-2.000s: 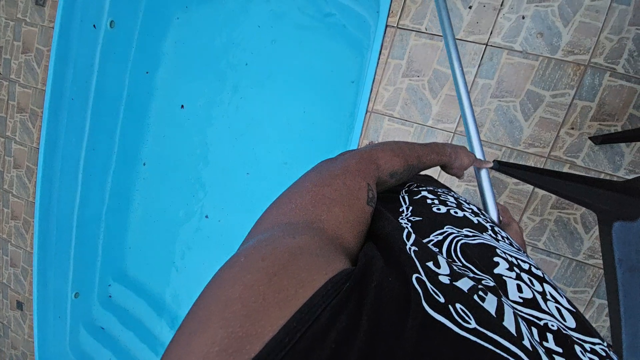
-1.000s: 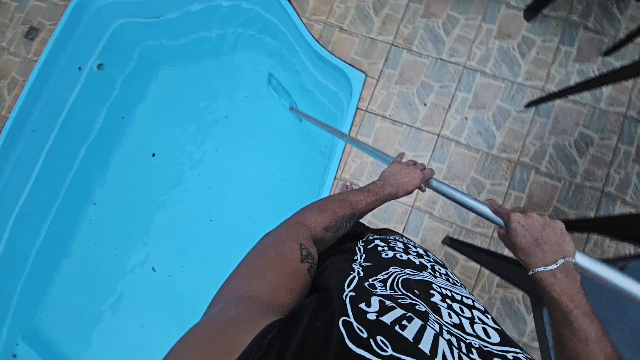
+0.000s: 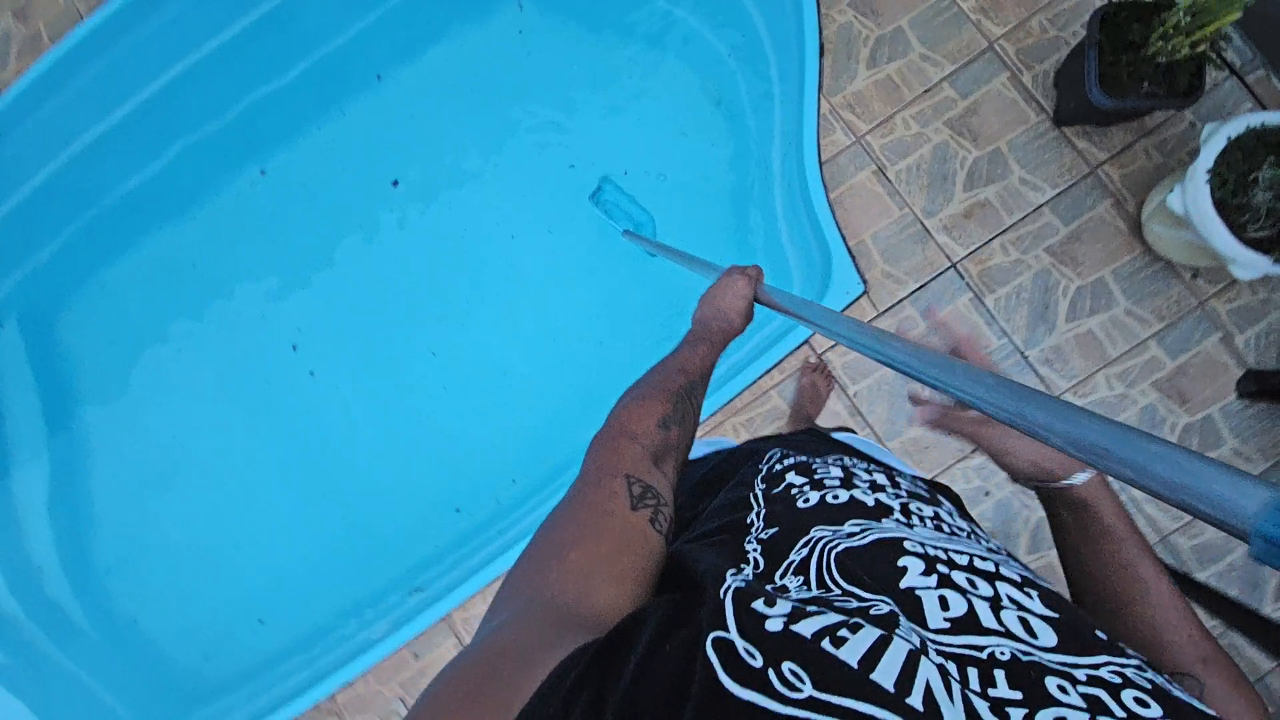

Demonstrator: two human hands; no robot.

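Observation:
My left hand (image 3: 728, 300) is closed around the metal pole (image 3: 900, 358) over the pool's edge. From there the pole slants down into the water of the blue pool (image 3: 300, 420), where the skimmer net (image 3: 622, 205) at its far end sits. My right hand (image 3: 985, 425), blurred, is beside and partly behind the thick near part of the pole, its fingers spread and not wrapped around it. A blue piece (image 3: 1268, 525) is on the pole at the right edge of the view.
Stone-patterned tiles (image 3: 1000, 130) border the pool. A dark planter (image 3: 1150, 70) and a white pot (image 3: 1220, 190) with plants stand at the upper right. My bare foot (image 3: 812, 390) is close to the pool rim (image 3: 840, 275). Dark specks dot the pool.
My right hand, around the pole a second ago, has let go of it. The net has moved from near the pool's corner farther into the pool. The view has shifted.

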